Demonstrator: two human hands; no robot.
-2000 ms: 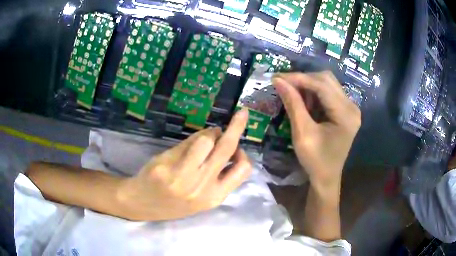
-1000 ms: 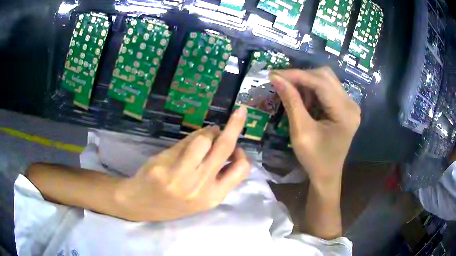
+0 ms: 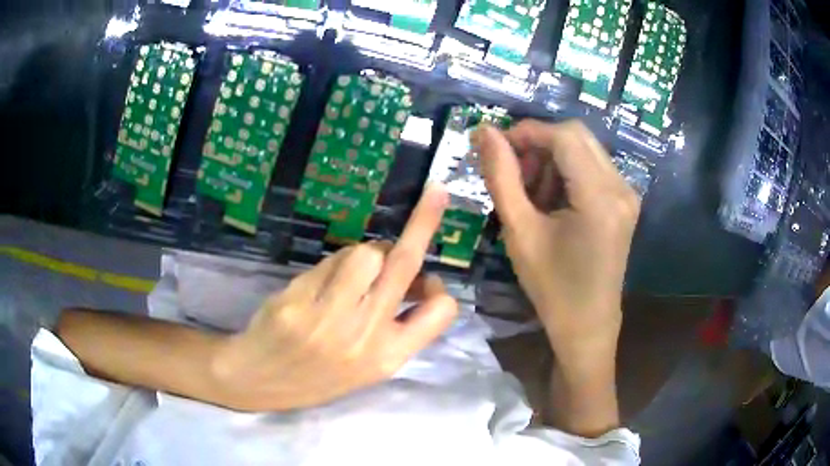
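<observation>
A green keypad circuit board [image 3: 462, 235] lies in the dark tray, its padded middle covered by a shiny silver dome sheet [image 3: 460, 173]. My right hand [image 3: 555, 196] pinches the sheet's upper right side between thumb and index finger. My left hand [image 3: 350, 319] has its index finger extended, the tip touching the sheet's lower left edge; its other fingers are curled and hold nothing visible. Bare boards with round pads lie in a row to the left, the nearest one [image 3: 355, 155] beside this board.
More boards [image 3: 592, 45] lie in the tray's back row under strong glare. Pale gridded sheets or trays in clear wrap [image 3: 769, 136] stand at the right. Another person's white sleeve [image 3: 810, 341] shows at the right edge. Grey floor with a yellow line [image 3: 73, 268] is at the left.
My right hand has moved slightly left, still pinching the sheet. The sheet now lies flatter and looks brighter over the board. My left fingertip remains at its lower left edge.
</observation>
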